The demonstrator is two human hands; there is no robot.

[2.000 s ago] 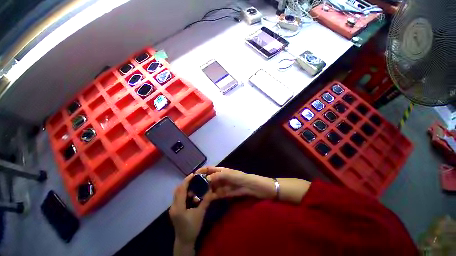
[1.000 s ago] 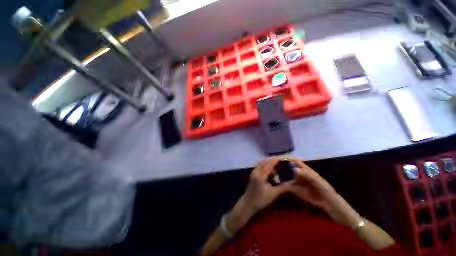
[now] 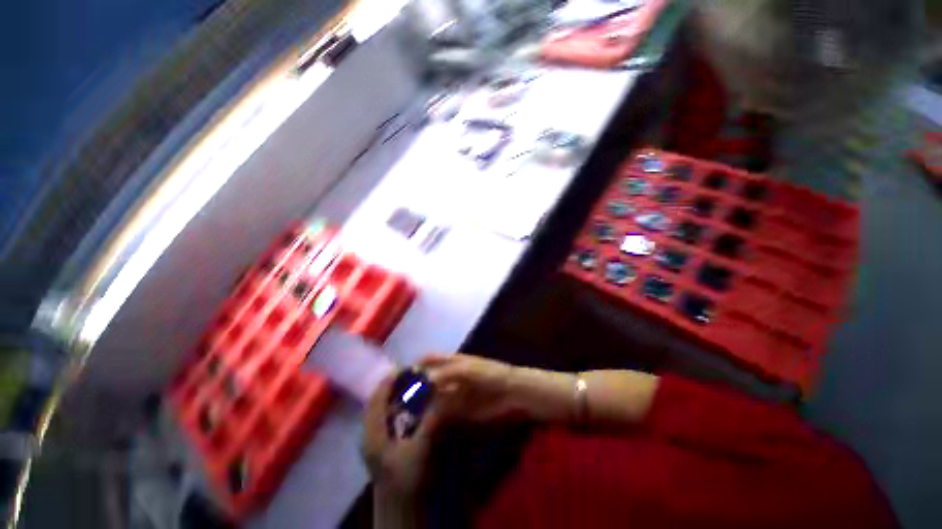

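Note:
A dark smartwatch body (image 3: 410,400) without a strap is held between my two hands, in front of the table edge. A bright reflection or lit mark shows on its face. My left hand (image 3: 390,455) grips it from the left and below. My right hand (image 3: 465,387) touches it from the right. The test smartphone (image 3: 353,364) lies just beyond my hands, leaning on the near edge of the red-orange watch tray (image 3: 300,398). Its screen looks pale and blurred. The tray holds dark watches in some pockets and one brightly lit watch.
A second red-orange tray (image 3: 795,279) stands lower at right, partly filled with watches, some lit. Blurred phones (image 3: 416,227) lie mid-table. A red block (image 3: 599,41) and cables are at the far end. A blurred fan (image 3: 816,62) is at upper right.
The view has swung back to the right after turning left, and is blurred. The watch stays in both hands. The test smartphone's screen looks paler than before.

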